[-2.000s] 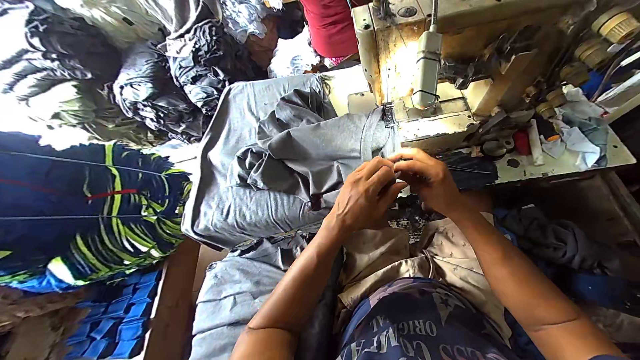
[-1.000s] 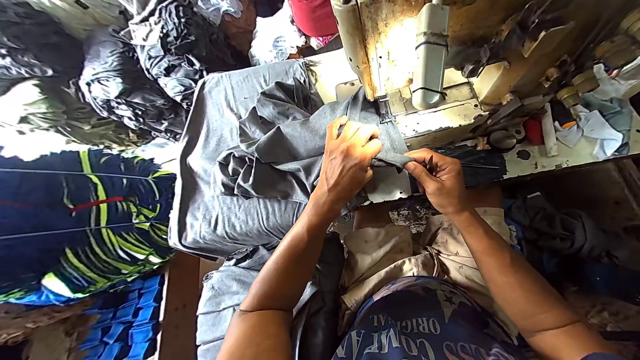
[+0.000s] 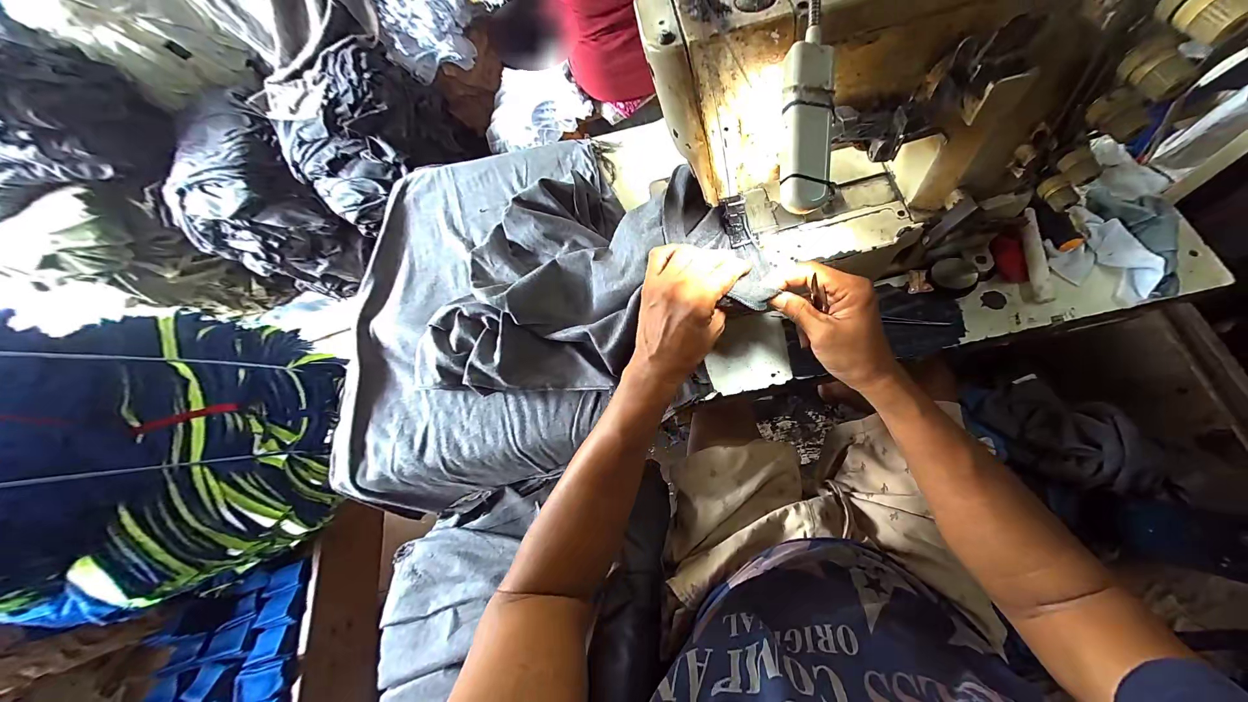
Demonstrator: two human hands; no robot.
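Observation:
Grey fabric [image 3: 561, 283] lies bunched over a cloth-covered surface and reaches to the presser foot [image 3: 734, 220] of an industrial sewing machine [image 3: 702, 88]. Close in front of the foot, my left hand [image 3: 682, 307] grips the fabric, its fingers bent over the edge. My right hand [image 3: 829, 317] pinches the same fabric's edge between thumb and finger, just to the right. A small dark pointed metal tool [image 3: 815, 292] shows between the fingers of that hand; its kind cannot be told. The fingertips partly hide the fabric edge.
A lamp [image 3: 807, 127] hangs beside the needle area. Scraps of cloth [image 3: 1121, 249] and small items lie on the machine table [image 3: 1058, 310] at the right. Dark fabric bundles [image 3: 244, 195] stand at the upper left, and a striped navy stack [image 3: 175, 429] below them. A person in red [image 3: 609, 49] is partly visible beyond.
Compared with one second ago, my hands are closer together at the fabric's edge. Two seconds ago they were nearly touching. The fabric near the foot has shifted and folded differently.

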